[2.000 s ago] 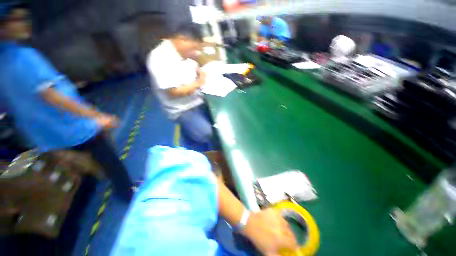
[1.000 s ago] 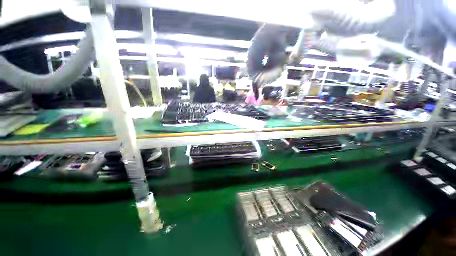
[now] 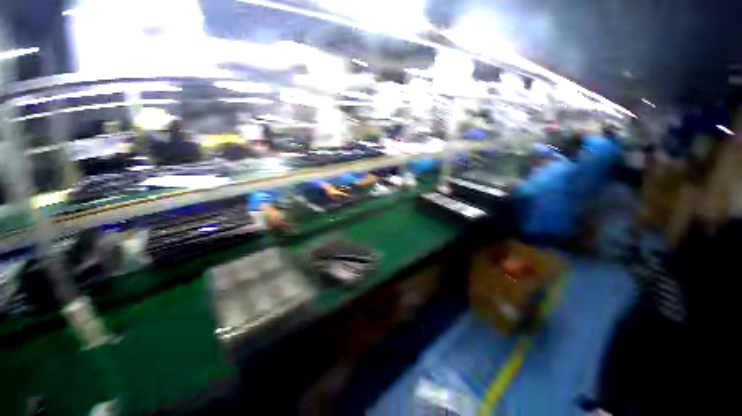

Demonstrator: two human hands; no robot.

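Observation:
Neither of my hands is in view. The frame is strongly blurred. Nearest in front of me on the green bench (image 3: 163, 353) is a tray stack (image 3: 259, 294), pale and shiny with rectangular pockets. Beyond it to the right lies a small dark and silver pile (image 3: 345, 260); its parts are too blurred to name.
An upright post (image 3: 63, 296) stands at the left. Black trays (image 3: 454, 205) lie farther along the bench. An open cardboard box (image 3: 511, 284) stands on the blue floor (image 3: 456, 357). Blue-clad people (image 3: 569, 183) are beyond it. Other people's hands (image 3: 275, 218) reach in across the bench.
The view has swung from the yellow tape roll and a hand at the bench edge, past the post, to the right. The tray stack now appears farther left, and the floor and box have entered view.

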